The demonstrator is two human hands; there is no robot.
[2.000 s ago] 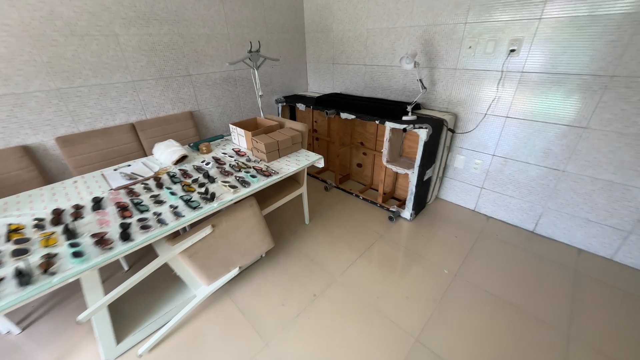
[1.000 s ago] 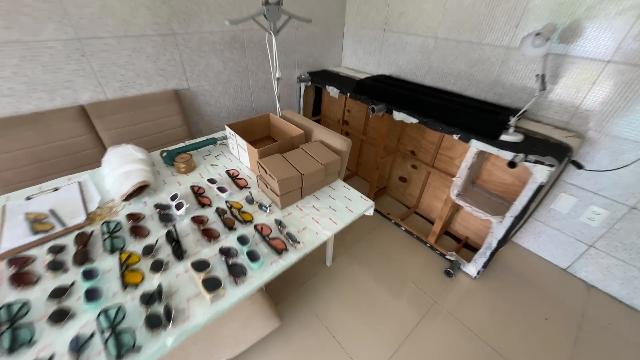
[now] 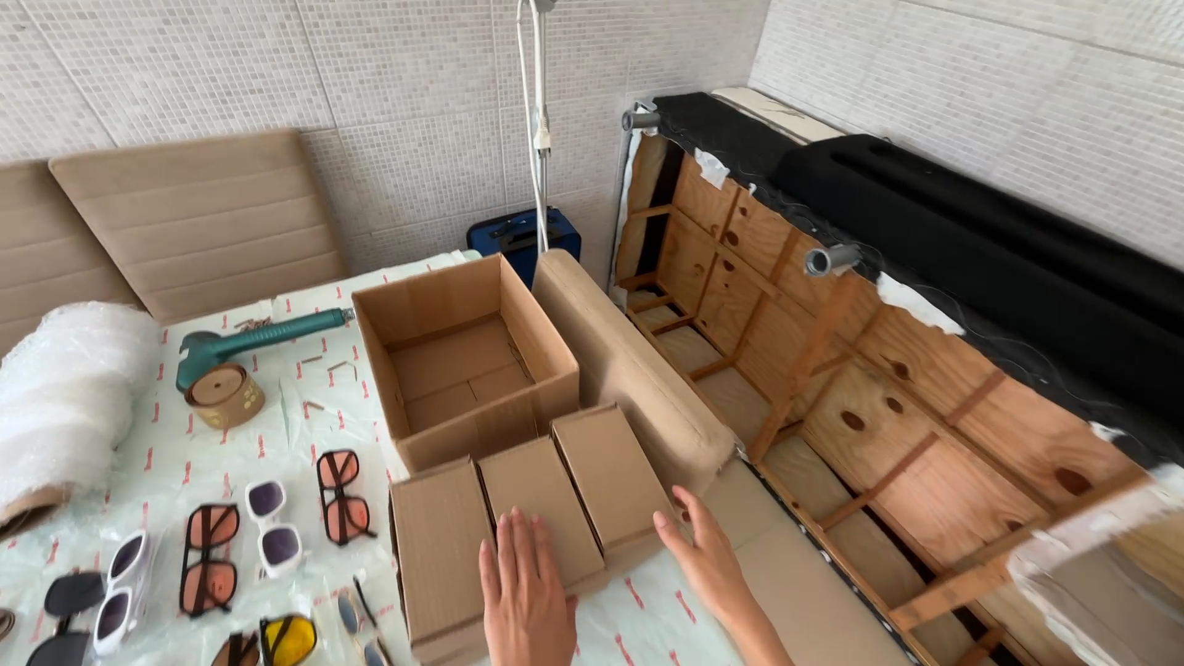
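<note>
My left hand (image 3: pixel 527 592) lies flat, palm down, on the middle one of several closed cardboard boxes (image 3: pixel 541 499). At the lower right corner of the right-hand small box (image 3: pixel 612 472), my right hand (image 3: pixel 708 560) is held with fingers apart; whether it touches the box I cannot tell. A larger cardboard box (image 3: pixel 462 370), its top uncovered, stands directly behind them. Sunglasses with dark, white and coloured parts, among them a pair with orange lenses (image 3: pixel 344 495), lie in rows on the covered table (image 3: pixel 314 407) to the left.
A green tape dispenser (image 3: pixel 277 338), a roll of brown tape (image 3: pixel 225 396) and a bubble wrap roll (image 3: pixel 74 407) are at the left. Beige chairs (image 3: pixel 199 222) line the table's far side. Right of it stand a beige chair back (image 3: pixel 638 370) and an upturned wooden-framed furniture base (image 3: pixel 786 324).
Both my hands have come into view at the small boxes; neither earlier frame shows them. The view has moved much closer to the boxes.
</note>
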